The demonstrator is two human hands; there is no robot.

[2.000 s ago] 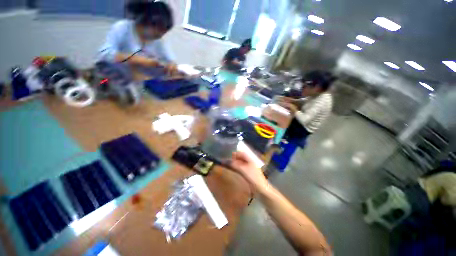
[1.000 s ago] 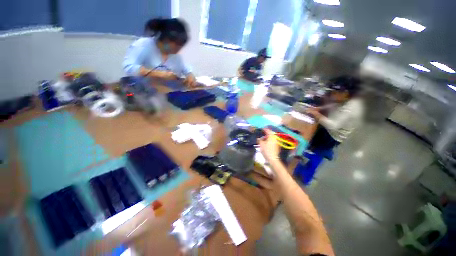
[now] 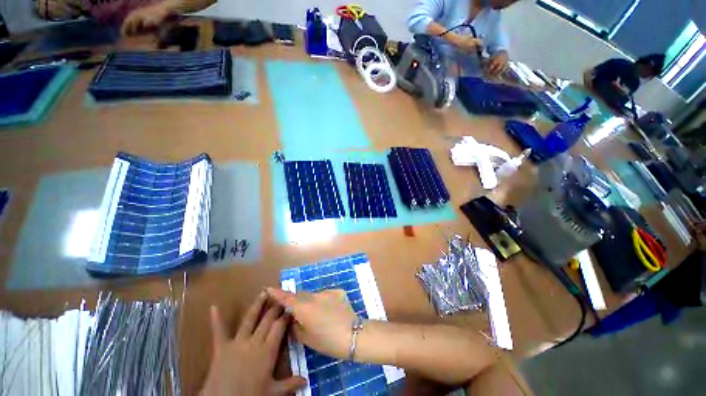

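Observation:
A light blue solar cell panel (image 3: 341, 374) with white side strips lies on the brown table in front of me. My left hand (image 3: 251, 346) is at its left edge, palm down with fingers spread. My right hand (image 3: 321, 321), with a bracelet at the wrist, lies over the panel's upper left part. Its fingertips meet my left fingertips at the edge; whether they pinch something is hidden. No soldering iron shows in either hand. A curved stack of similar blue panels (image 3: 159, 215) lies at the left on a grey sheet.
Silver ribbon pieces (image 3: 454, 277) and a white strip (image 3: 495, 302) lie right. Long ribbons (image 3: 135, 348) lie lower left. Dark cell groups (image 3: 313, 190) lie on a green mat beyond. A black stand (image 3: 495, 228), grey round machine (image 3: 561, 209) and cord are at right. People sit around the table.
The view has swung left and down. My right hand has gone from beside the grey machine to the blue panel. My left hand and the curved stack now show.

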